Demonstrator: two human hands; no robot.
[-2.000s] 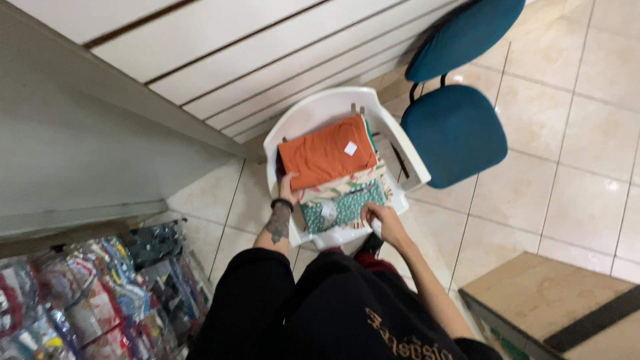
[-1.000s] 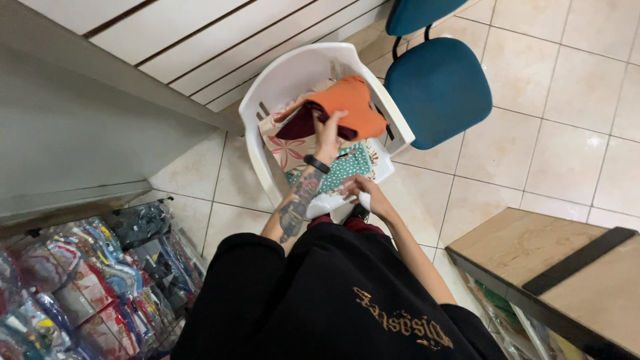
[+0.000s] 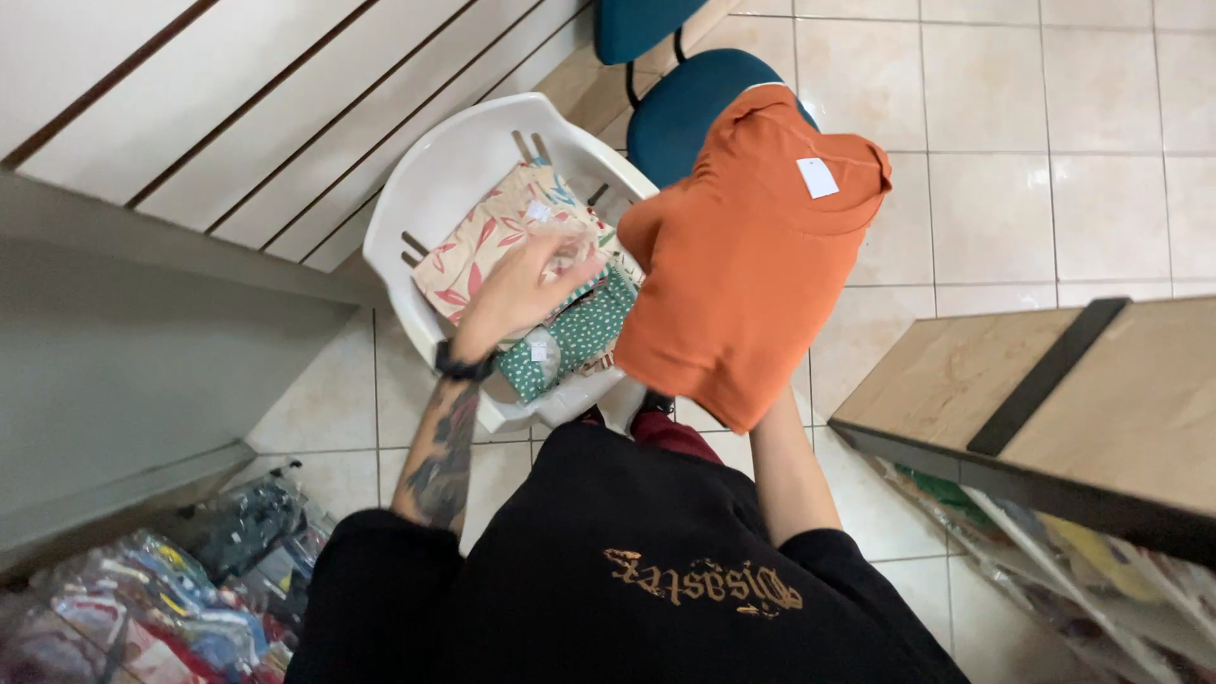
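Note:
An orange cloth garment [image 3: 750, 256] with a small white tag is held up on the right, its lower end resting over my right hand, which it hides; only the forearm shows below. My left hand [image 3: 527, 290], blurred, hovers with fingers apart over the white plastic chair [image 3: 413, 180]. On that chair's seat lie a folded cream cloth with pink leaf print [image 3: 475, 242] and, nearer me, a folded green cloth with white dots [image 3: 579, 328]. Each bears a small white tag.
A blue padded chair [image 3: 665, 123] stands behind the garment. White slatted panelling [image 3: 285, 85] runs along the upper left. Clear-bagged goods [image 3: 161, 608] fill the lower left. A wood-topped counter [image 3: 950, 370] juts in at the right.
The orange garment, lying on the white chair at first, has been lifted out to the right and hangs more unfolded. My left hand, which held it a second ago, has let go.

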